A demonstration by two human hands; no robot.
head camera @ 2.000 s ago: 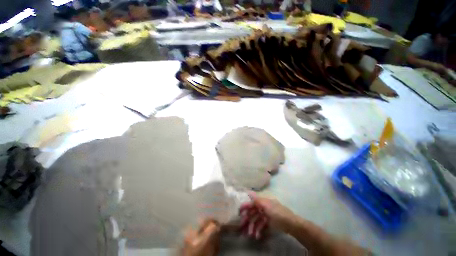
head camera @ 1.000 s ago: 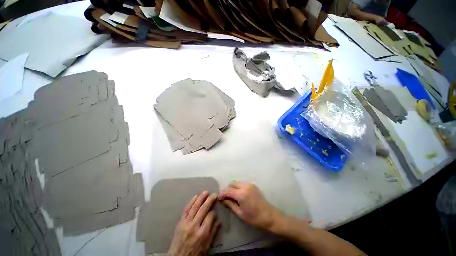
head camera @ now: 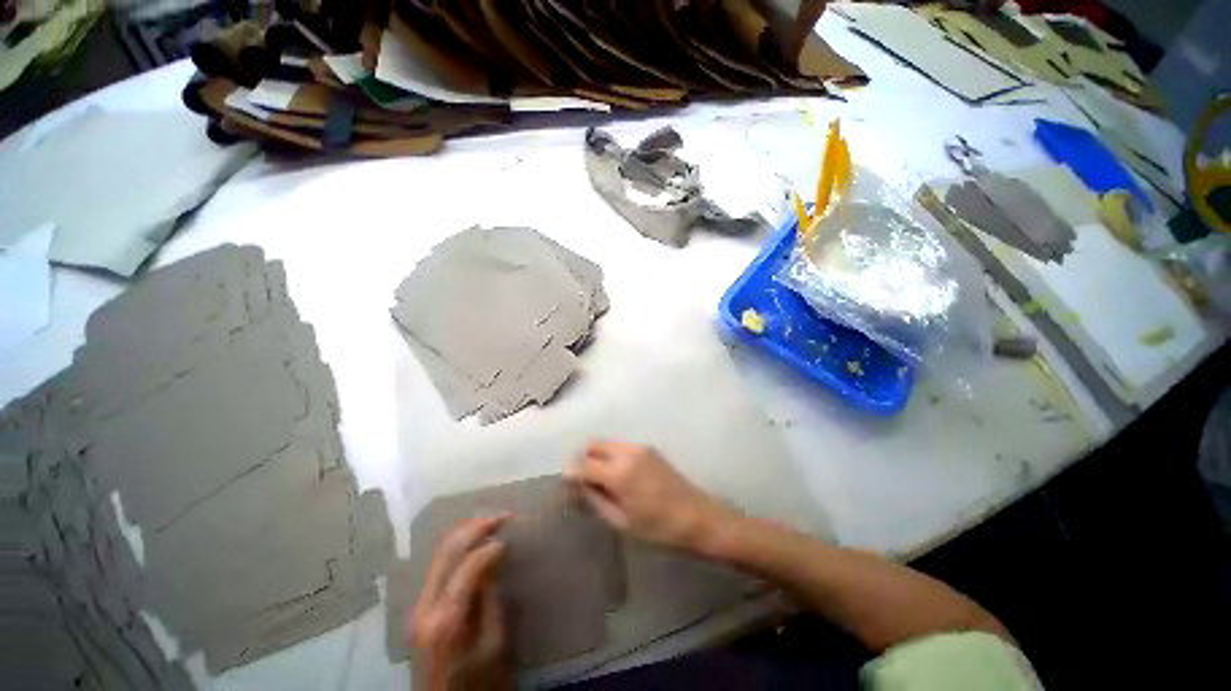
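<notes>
A grey-taupe cut panel [head camera: 560, 587] lies on the pale work sheet [head camera: 662, 405] at the table's near edge. My right hand [head camera: 635, 493] is at the panel's upper right corner, thumb and fingertips pinched together there; the corner is hidden under them. My left hand [head camera: 462, 601] is over the panel's left side, fingers bent and slightly raised; whether the fingertips touch it cannot be told. Both hands are bare. Beyond them sits a fanned, roundish pile of the same panels [head camera: 493, 311].
Waiting panels [head camera: 216, 446] overlap at left. A blue tray [head camera: 824, 354] with yellow sticks and a plastic-covered bowl [head camera: 884, 270] stands at right. A crumpled grey strip [head camera: 662, 189] lies beyond the pile. Brown leather parts [head camera: 540, 54] line the back. Grey strips lie far right.
The view has shifted. My left hand has moved left, away from my right hand, its fingers lifted and curled. My right hand has moved to the panel's upper corner from its right edge.
</notes>
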